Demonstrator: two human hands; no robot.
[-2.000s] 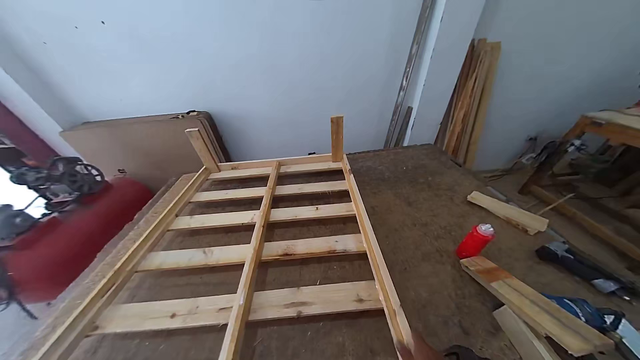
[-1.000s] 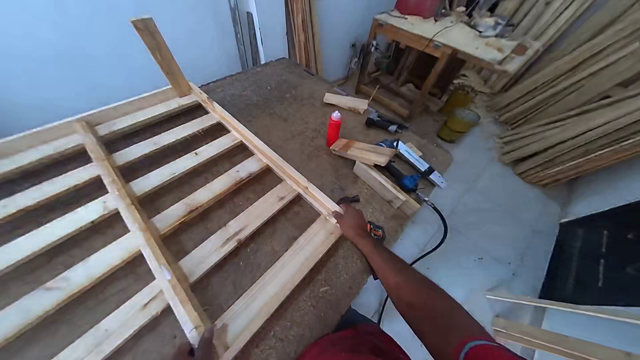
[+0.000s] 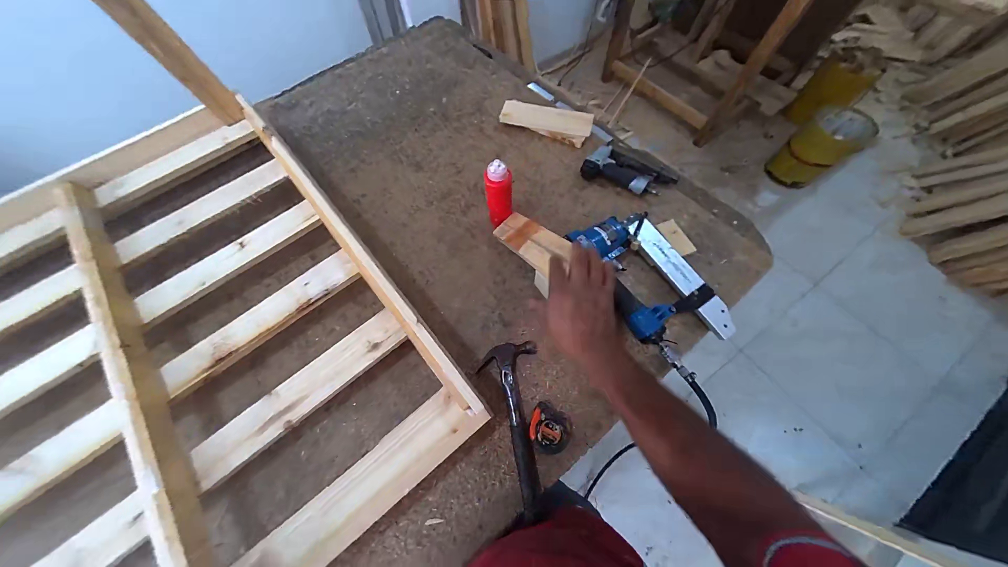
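My right hand reaches over short wood offcuts beside a blue pneumatic nailer with a hose; the fingers hide part of the wood, and whether they grip it is unclear. A red plastic bottle stands behind the offcuts. A claw hammer and a tape measure lie nearer me, beside the corner of a slatted wooden frame. My left hand is out of view.
A second nailer and a wood offcut lie farther back on the worktable. A wooden post rises from the frame's far corner. Yellow buckets and stacked wood strips stand on the right.
My right hand has left the frame's near corner and moved right to the offcuts and nailer. My left hand, at the frame's near end a second ago, has gone out of view.
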